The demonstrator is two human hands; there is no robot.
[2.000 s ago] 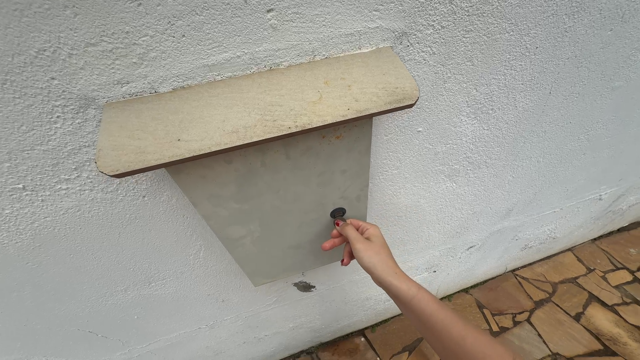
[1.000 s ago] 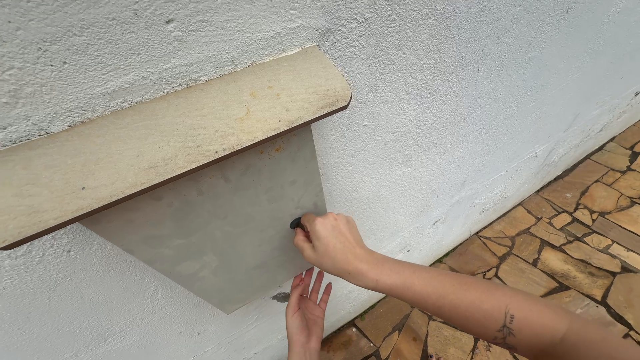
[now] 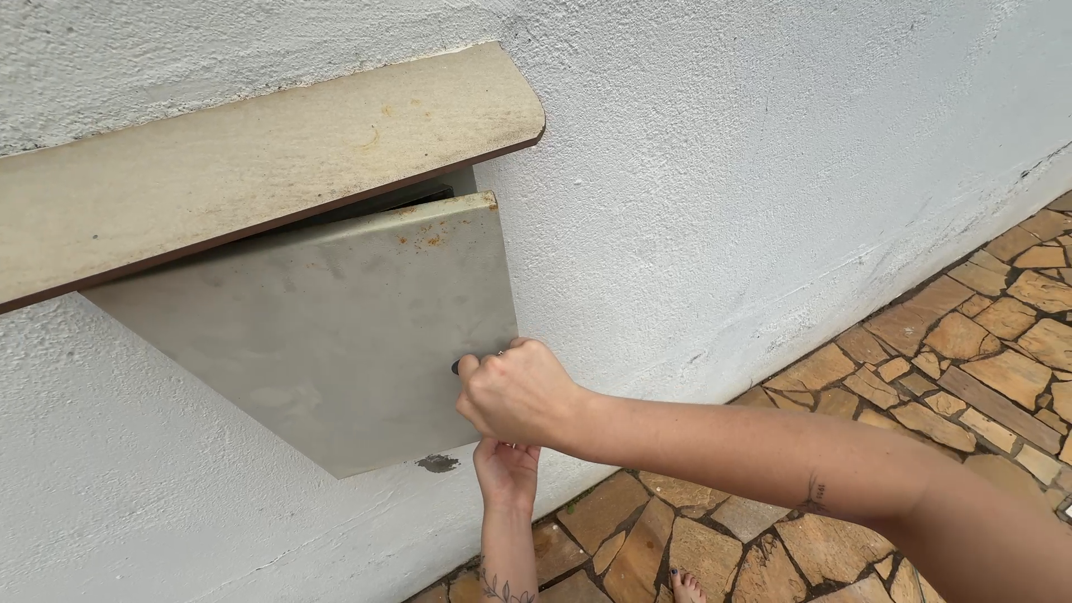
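Observation:
A grey metal cabinet door [image 3: 335, 335], rusty at its top right corner, stands ajar in the wall beneath a stone ledge [image 3: 276, 167]. A dark gap shows along its top. My right hand [image 3: 519, 389] is closed around the small black knob [image 3: 456, 367] near the door's right edge; the hand hides most of the knob. Just below it, my left hand [image 3: 507, 473] is raised at the door's lower right edge, palm towards me. Its fingertips are hidden behind the right hand and the door, so its hold cannot be made out.
A rough white wall [image 3: 712, 167] surrounds the door, with a dark patch [image 3: 437, 462] under it. Irregular paving stones [image 3: 812, 368] cover the ground along the wall's foot. A bare foot [image 3: 687, 586] shows at the bottom edge.
The door's right side has come away from the wall, opening a gap under the ledge. My left hand, absent two seconds ago, has moved up to the door's lower edge.

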